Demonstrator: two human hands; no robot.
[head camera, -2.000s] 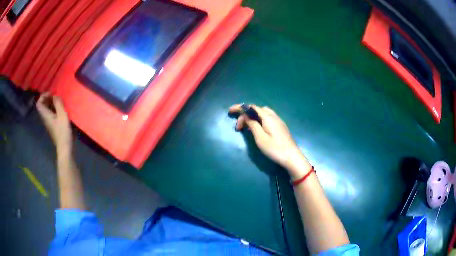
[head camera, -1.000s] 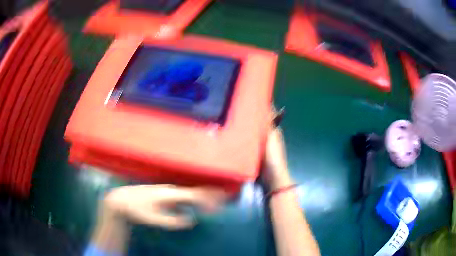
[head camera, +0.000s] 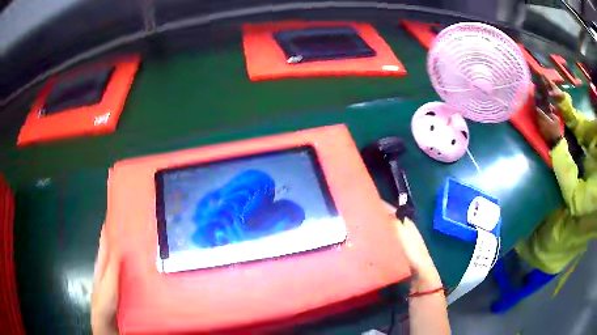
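Note:
A tablet (head camera: 245, 203) with a blue swirl on its lit screen lies on a red foam tray (head camera: 262, 294) in front of me. More red foam shows under its front edge. My left hand (head camera: 107, 288) is at the tray's left edge, partly hidden by it. My right hand (head camera: 416, 252) is at the tray's right edge, its fingertips near a small dark object. Both hands hold the tray between them. A black barcode scanner (head camera: 393, 167) lies just beyond the right edge.
A pink fan (head camera: 479, 72) and its pig-face base (head camera: 440, 132) stand right, behind a blue bin (head camera: 455, 209) with a label roll (head camera: 483, 213). Foam trays with dark tablets lie behind. Stacked foam (head camera: 6, 262) is at far left. A person in yellow (head camera: 576, 190) works at right.
The tray with the tablet has moved nearer and squared up to me. My left hand has gone from its front to its left edge. The view has turned right, showing the person.

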